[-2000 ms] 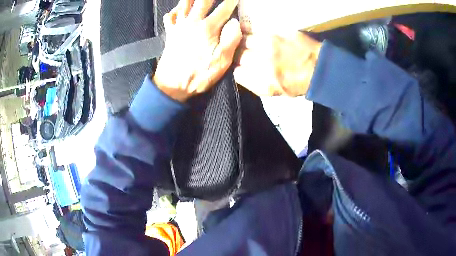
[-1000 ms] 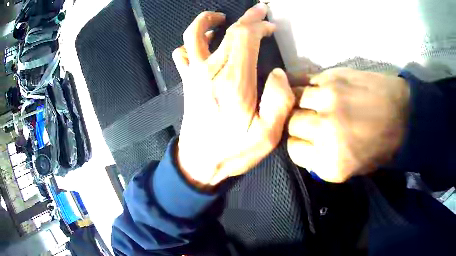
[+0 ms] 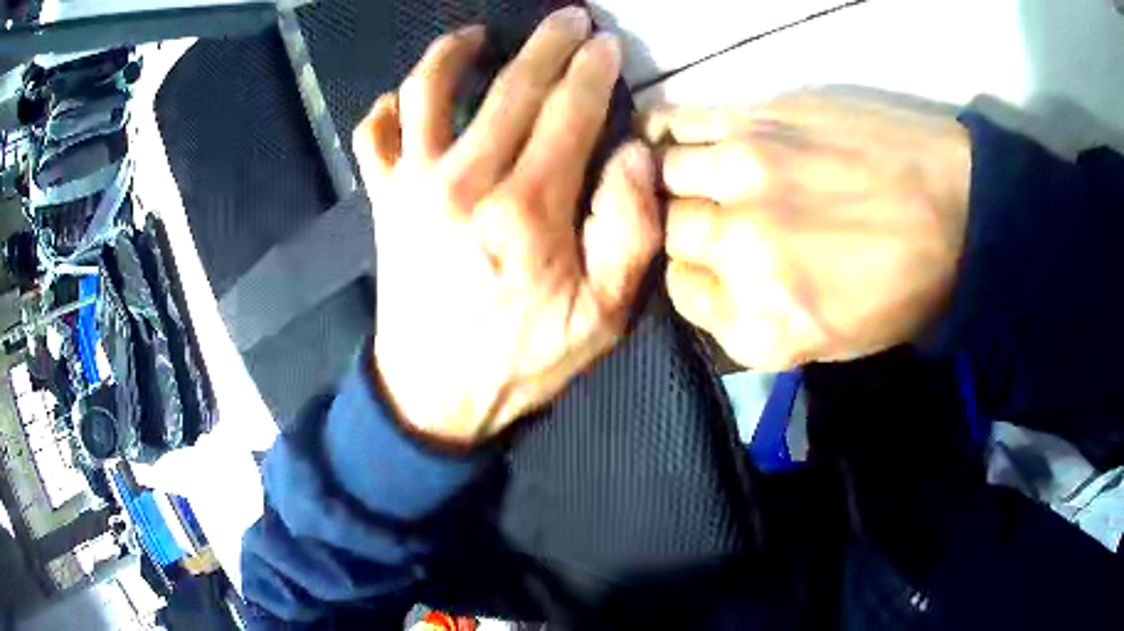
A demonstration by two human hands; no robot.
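The black padded back panel (image 3: 629, 456) lies lengthwise in front of me, its ribbed mesh face up. A flat dark webbing strap (image 3: 302, 277) crosses it on the left. My left hand (image 3: 505, 234) lies spread on the panel, its fingertips at the right edge and its thumb beside my right fingers. My right hand (image 3: 801, 234) has its fingers curled on the panel's right edge and pinches it. What lies under the fingertips is hidden. A thin dark thread (image 3: 752, 46) runs from near the fingertips to the upper right.
The white machine bed (image 3: 961, 56) is at the upper right. Stacks of black bag pieces (image 3: 142, 333) stand to the left beyond the white table edge (image 3: 203, 327). A blue item (image 3: 777, 419) shows below my right hand, and an orange item (image 3: 446, 620) at the bottom.
The view has come closer to the work. Since a second ago, both hands appear slightly further left and up. The dark thread on the white bed now shows.
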